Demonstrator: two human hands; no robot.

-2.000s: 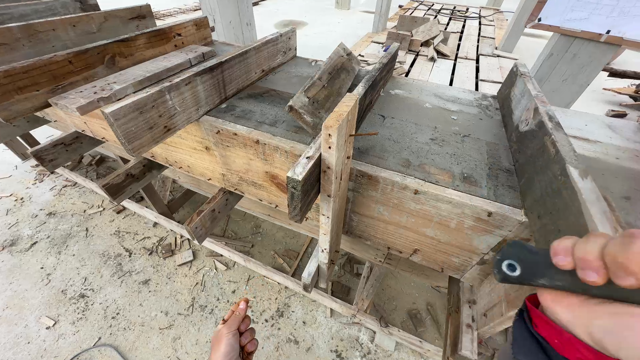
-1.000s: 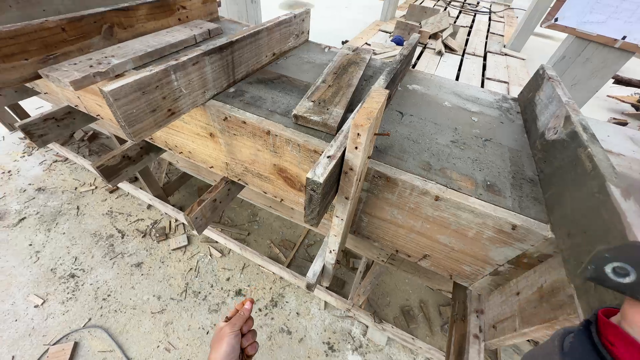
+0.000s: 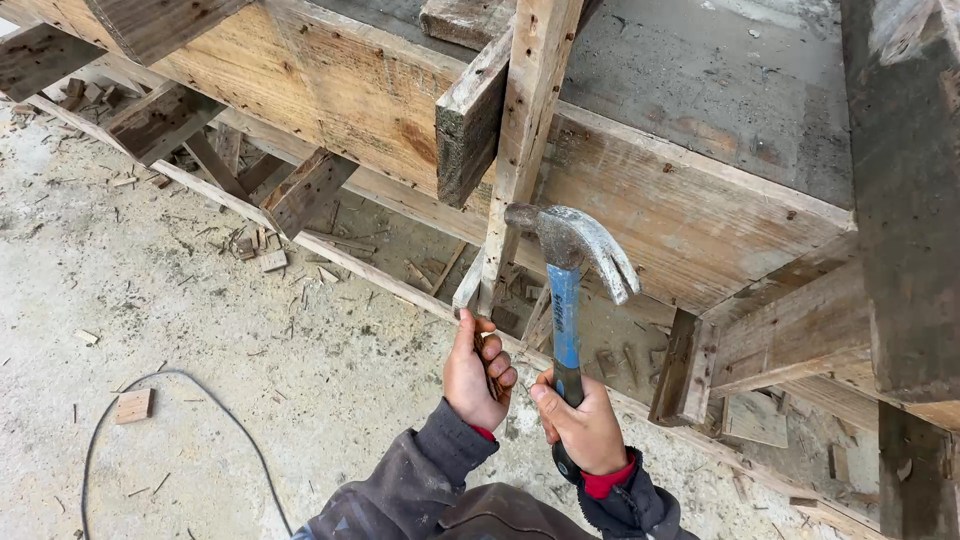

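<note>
My right hand [image 3: 581, 420] grips the black rubber grip of a claw hammer [image 3: 566, 300], whose head is up and its claw points right. Beside it on the left, my left hand [image 3: 480, 371] is closed around several rusty nails [image 3: 487, 367], partly hidden by the fingers. Just above both hands an upright wooden batten [image 3: 525, 112], dotted with nail heads, stands against the side board [image 3: 637, 180] of the timber formwork. The hammer's striking face overlaps the batten in view; whether they touch I cannot tell. A thick plank end [image 3: 472, 127] juts out left of the batten.
Short wooden braces [image 3: 311, 187] stick out below the formwork, above a long low rail [image 3: 375, 274]. Wood scraps lie beneath. A dark cable [image 3: 251, 442] curves over the concrete floor [image 3: 187, 315] by a small wood block [image 3: 133, 406]. A dark board [image 3: 896, 202] rises at the right.
The hammer in my right hand has come from the right edge to beside my left hand, and its head now shows. The view has moved closer and lower over the batten.
</note>
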